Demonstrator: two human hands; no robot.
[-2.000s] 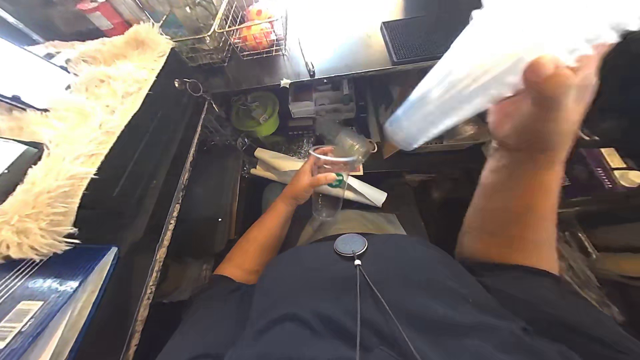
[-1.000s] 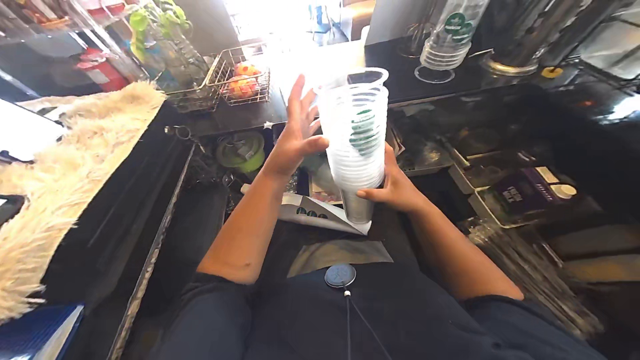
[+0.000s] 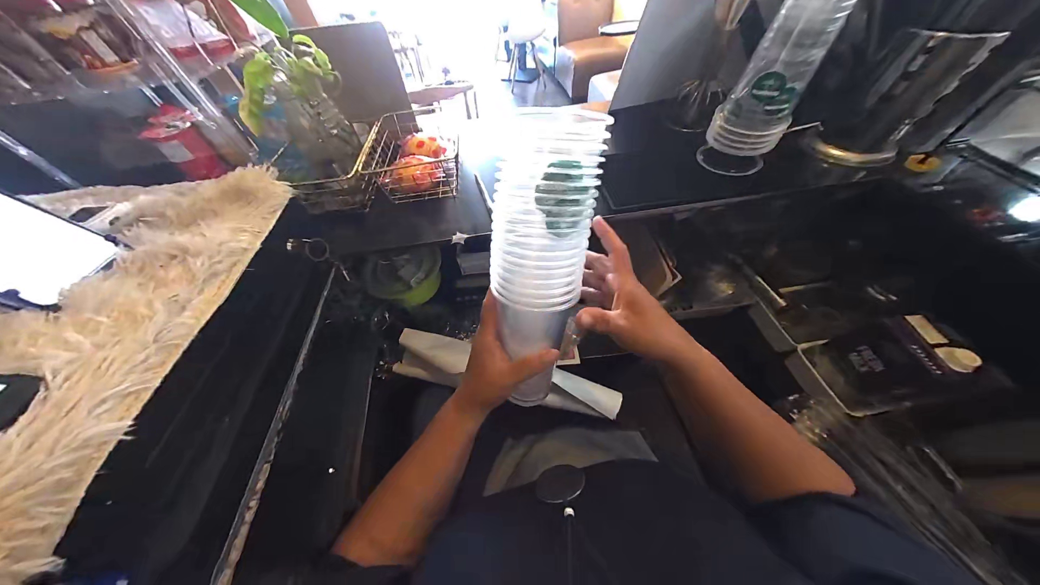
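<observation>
A tall stack of clear plastic cups (image 3: 546,236), nested rims up, stands nearly upright in front of my body. My left hand (image 3: 500,361) is wrapped around its lower part, thumb across the front. At the stack's right side is my right hand (image 3: 621,305), its fingers apart; whether a fingertip touches the cups cannot be told. Below them lies a pale rolled sheet (image 3: 585,393), partly hidden by the left hand and the cups.
A second cup stack (image 3: 772,89) leans mouth down on the back counter. Wire baskets (image 3: 416,175), one with orange-red items, stand at the counter's left beside a leafy plant (image 3: 292,81). A green tub (image 3: 406,280) sits lower down, and a dark package (image 3: 886,357) lies right.
Two seconds ago my left hand held a single cup and my right hand a raised stack. Since one second ago, my left hand has closed around the stack and my right hand has let go. The view has tilted up.
</observation>
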